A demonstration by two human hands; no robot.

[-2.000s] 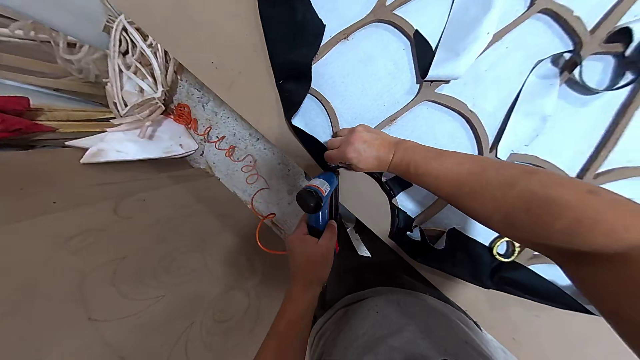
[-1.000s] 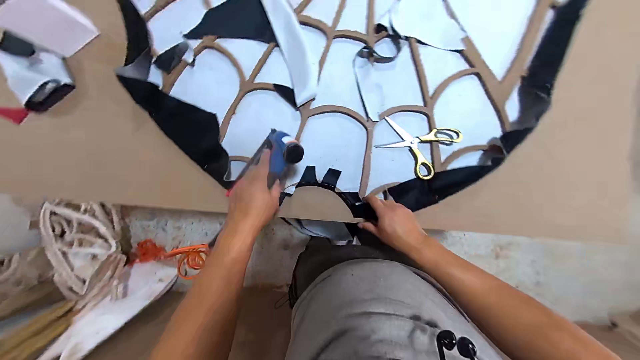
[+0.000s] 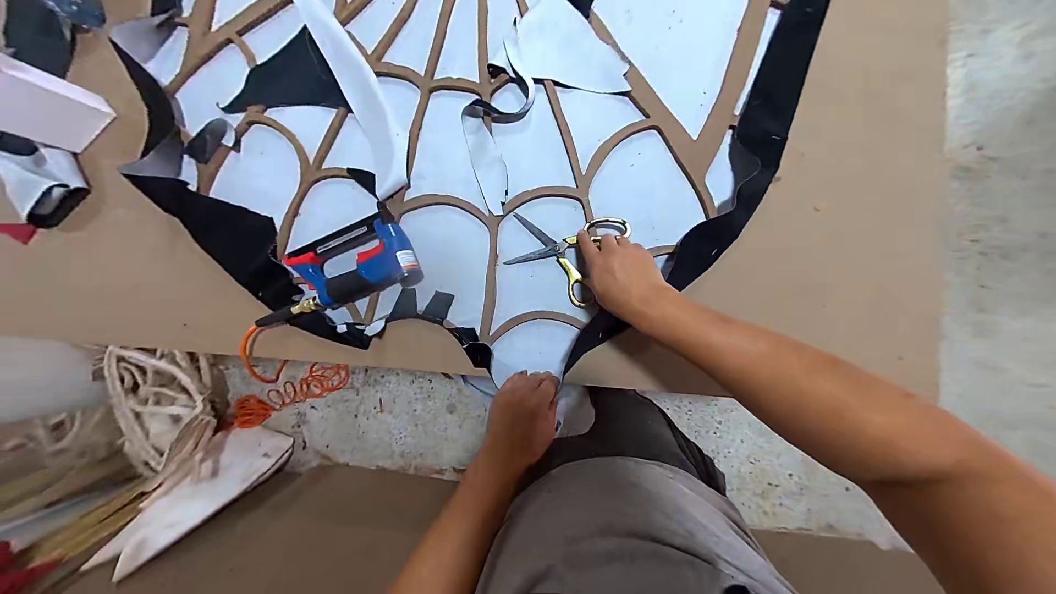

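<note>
A pneumatic staple gun (image 3: 363,260), blue and black with red parts, lies on the white-backed fabric (image 3: 450,260) stretched over a cut-out wooden frame (image 3: 492,272). To its right, the yellow-handled scissors (image 3: 568,252) rest with blades apart, and my right hand (image 3: 619,268) touches their upper handle loop. My left hand (image 3: 524,412) pinches the fabric's edge at the near side of the panel. Black fabric (image 3: 734,202) wraps the curved outer edge. Small dark cut tabs (image 3: 421,305) stand over the curved notch left of my left hand.
An orange coiled air hose (image 3: 305,388) hangs from the staple gun beyond the brown board's (image 3: 866,247) near edge. Loose fabric strips (image 3: 363,99) lie across the frame. Pale scraps and strips (image 3: 190,487) are heaped at lower left. A pale pink block (image 3: 54,103) lies at upper left.
The staple gun, in my left hand one second ago, now lies on the fabric. My left hand has moved to the near fabric edge. My right hand has moved from that edge to the scissors.
</note>
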